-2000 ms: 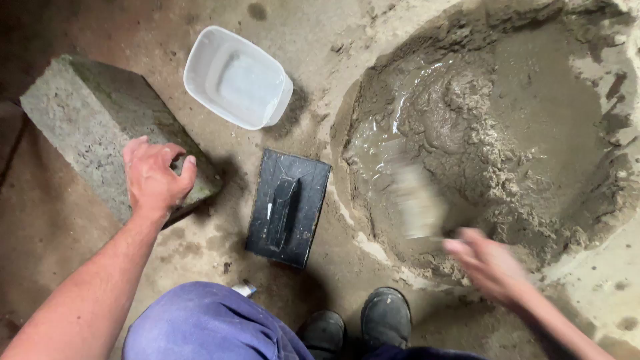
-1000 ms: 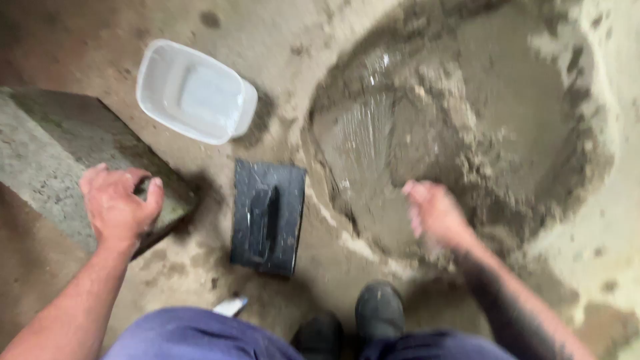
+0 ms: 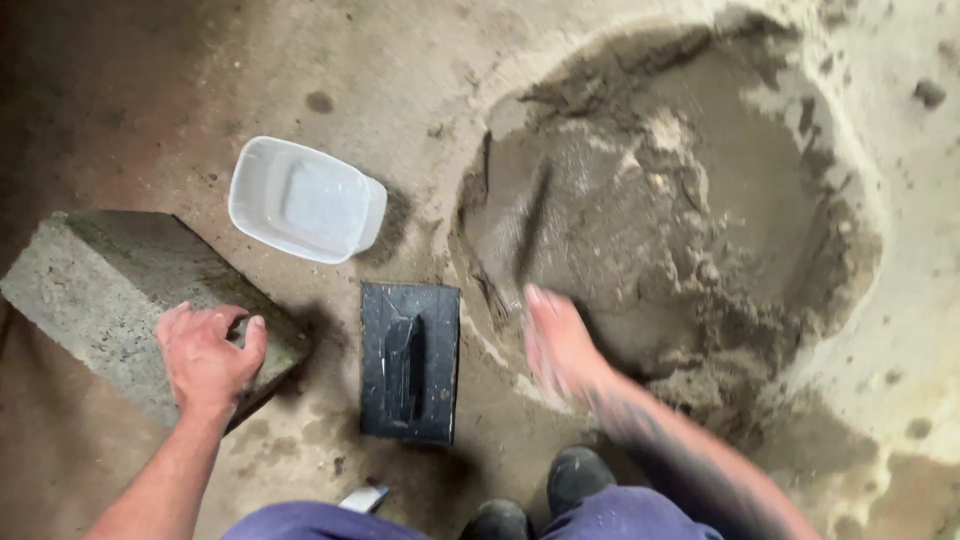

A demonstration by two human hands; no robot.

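Note:
My left hand rests on the upper edge of a rough concrete block, thumb apart from the curled fingers. At the right, my blurred right hand is closed at the near left rim of a round patch of wet grey mortar. From it a trowel, seen almost edge-on as a dark streak, reaches over the smoother left part of the mortar; its handle is hidden in the hand. A black plastic float lies handle up between my hands.
A translucent plastic tub stands on the concrete floor beyond the float. A small white and blue object, partly hidden by my clothed leg, lies near me. My dark shoes are just below the mortar's near edge.
The mortar's left part, rough and lumpy two seconds ago, is now smoother and flatter. The trowel's broad face showed then; now it appears edge-on. My left hand stays on the block.

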